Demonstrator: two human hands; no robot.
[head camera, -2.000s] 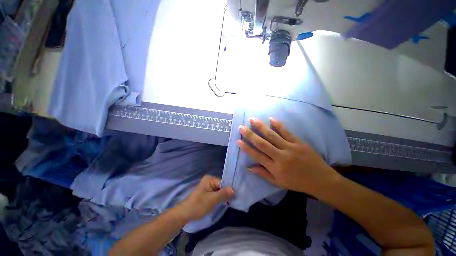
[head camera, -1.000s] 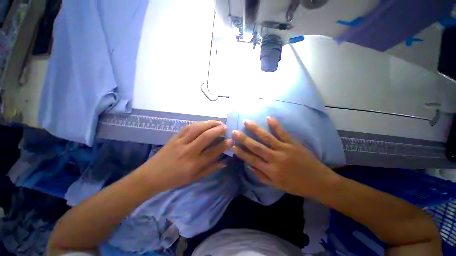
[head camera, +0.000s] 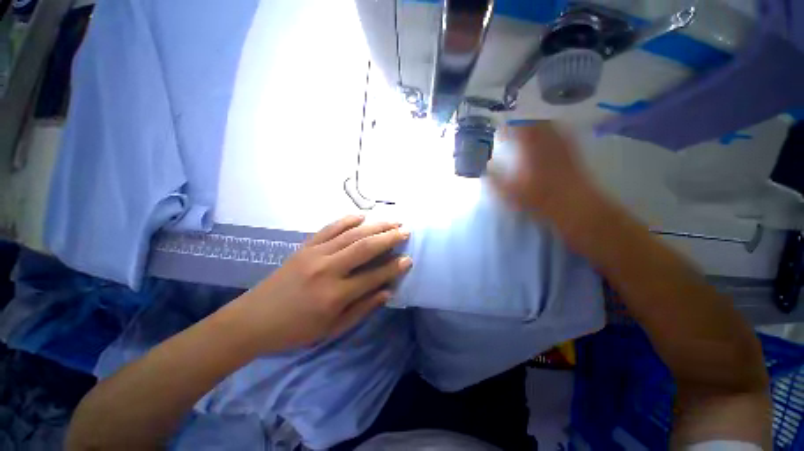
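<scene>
A light blue garment panel (head camera: 494, 255) lies on the machine bed and hangs over the table's front edge. My left hand (head camera: 339, 273) rests at the panel's left edge, fingertips on the cloth; whether it pinches it is unclear. My right hand (head camera: 542, 172) is blurred, just right of the dark cylindrical attachment (head camera: 473, 148), over the panel's upper part; its fingers and any hold cannot be made out. The sewing machine head (head camera: 520, 44) is above, with a pale ribbed knob (head camera: 570, 74). The needle area is washed out by bright light.
Another light blue piece (head camera: 115, 150) lies over the table edge at left. A measuring scale (head camera: 220, 249) runs along the front edge. Crumpled blue cloth (head camera: 62, 308) lies below left, a blue plastic basket (head camera: 785, 379) at lower right. A purple strip (head camera: 705, 97) hangs from the head.
My right hand has moved up from the panel near the front edge to beside the cylindrical attachment. The panel now spreads differently over the edge. The view has shifted, showing more of the machine head.
</scene>
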